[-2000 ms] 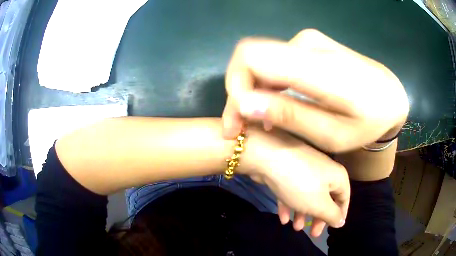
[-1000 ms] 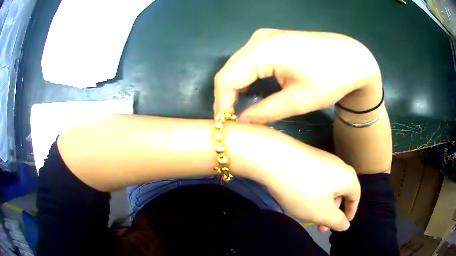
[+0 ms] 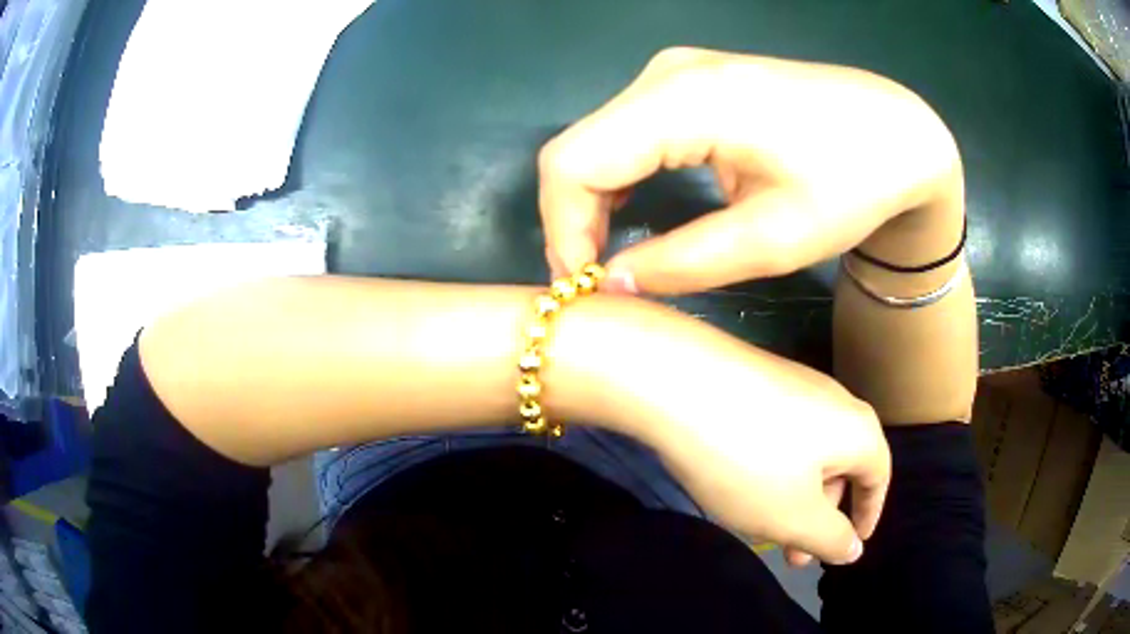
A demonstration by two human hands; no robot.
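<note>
A beaded gold bracelet lies around my left wrist. My right hand is above the wrist, and its thumb and fingertips pinch the bracelet's upper beads. My left hand hangs at the lower right with its fingers curled; nothing shows in it, but its palm side is partly hidden. A thin black band and a silver bangle are on my right wrist.
A large white pile lies at the upper left of the dark green mat. A second white pile is partly behind my left forearm. Clear plastic stands at the left edge. Cardboard boxes are at the lower right.
My right hand first shifted left and its fingers closed on the bracelet, then moved slightly up and right. The bracelet's top beads now slant toward it. My left fingers curled in.
</note>
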